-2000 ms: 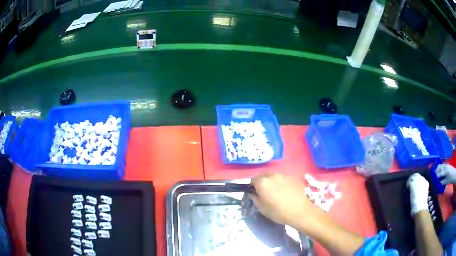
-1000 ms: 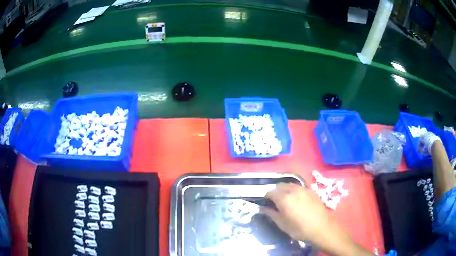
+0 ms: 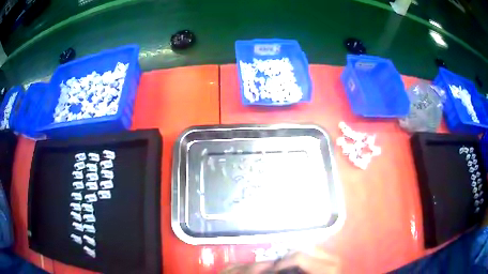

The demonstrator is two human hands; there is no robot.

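Observation:
The stainless steel tray [image 3: 184, 187] lies in the centre, with small pale parts scattered inside, partly lost in glare. A few white parts [image 3: 272, 252] lie on the red surface at the tray's near edge. My right hand [image 3: 313, 262] is at the bottom edge, just below these parts, cut off and washed out. A darker blurred shape beside it may be my left hand [image 3: 246, 268]; what either holds cannot be made out. A loose pile of white parts [image 3: 359, 147] lies right of the tray.
A black tray [image 3: 128, 214] with rows of white parts is at left, another black tray [image 3: 447, 214] at right. Behind stand a large blue bin [image 3: 128, 96], a centre blue bin [image 3: 275, 103] of white parts, an empty blue bin [image 3: 377, 91], a clear bag [image 3: 425, 109] and a far-right bin [image 3: 463, 120].
The view has tilted down, so bins and trays sit higher. My right hand has left the steel tray for the bottom edge. The neighbour's gloved hand has gone from the right bin.

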